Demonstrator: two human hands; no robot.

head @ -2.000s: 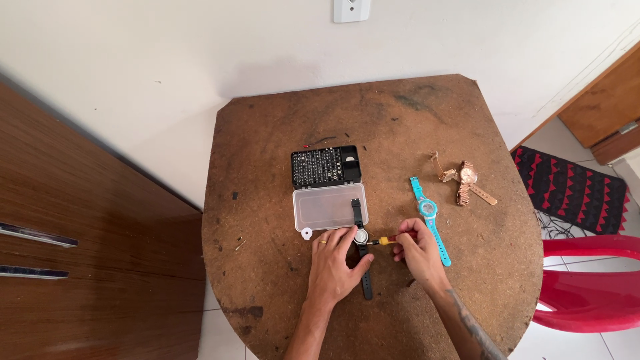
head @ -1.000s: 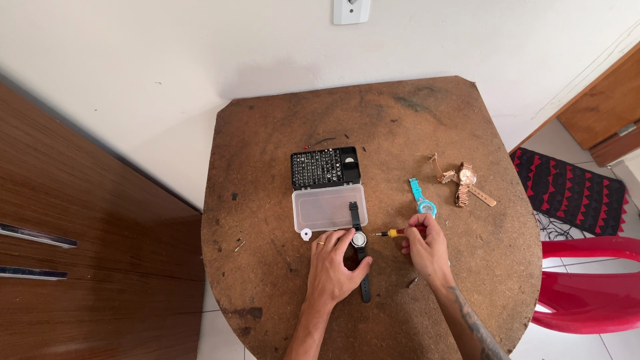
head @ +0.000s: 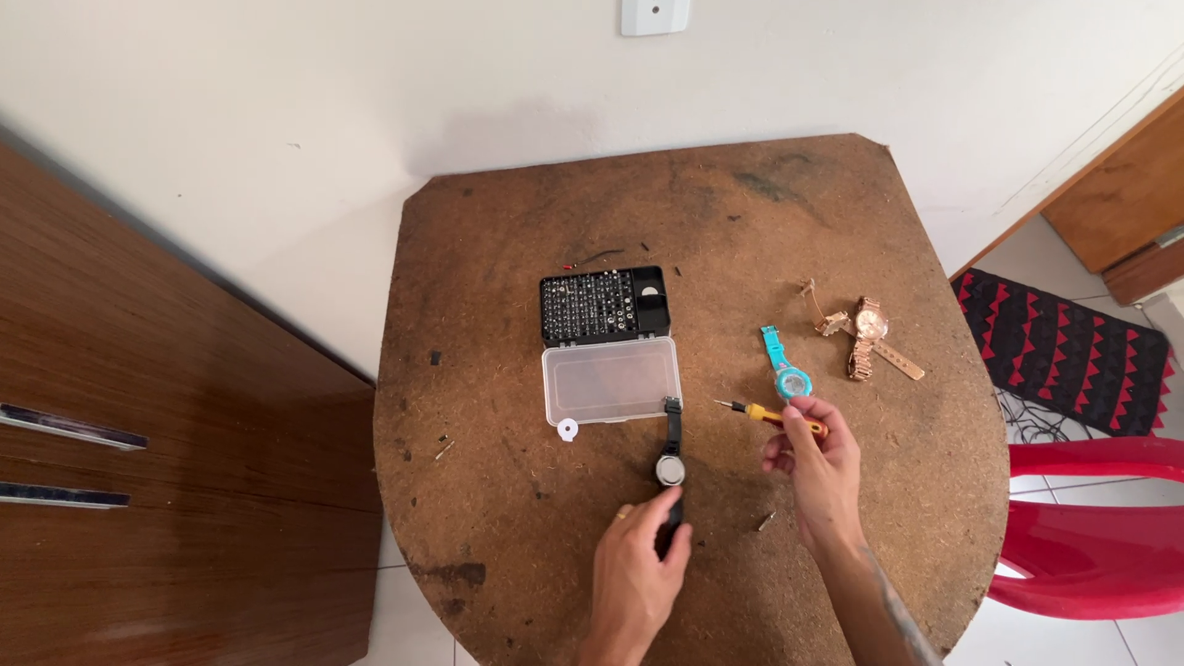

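A black-strapped wristwatch (head: 671,470) lies on the table with a round silvery face of its case up; whether that is its back I cannot tell. My left hand (head: 638,564) is at its lower strap, fingers slightly spread; whether they grip the strap is unclear. My right hand (head: 814,453) holds a yellow-handled precision screwdriver (head: 766,413), its tip toward the left. Just beyond that hand lies a turquoise wristwatch (head: 793,382). An open plastic case (head: 664,301) of small metal parts stands above the black watch, whose upper strap end overlaps the clear lid (head: 612,381).
Rose-gold watches (head: 869,324) lie at the right of the wooden table (head: 499,222). A white disc-shaped piece (head: 567,429) lies by the lid, and a small metal piece (head: 766,522) below my right hand. A red chair (head: 1091,527) stands at the right.
My right hand has moved the screwdriver away from the black watch, to the right. My left hand has slid down from the watch case to the lower strap.
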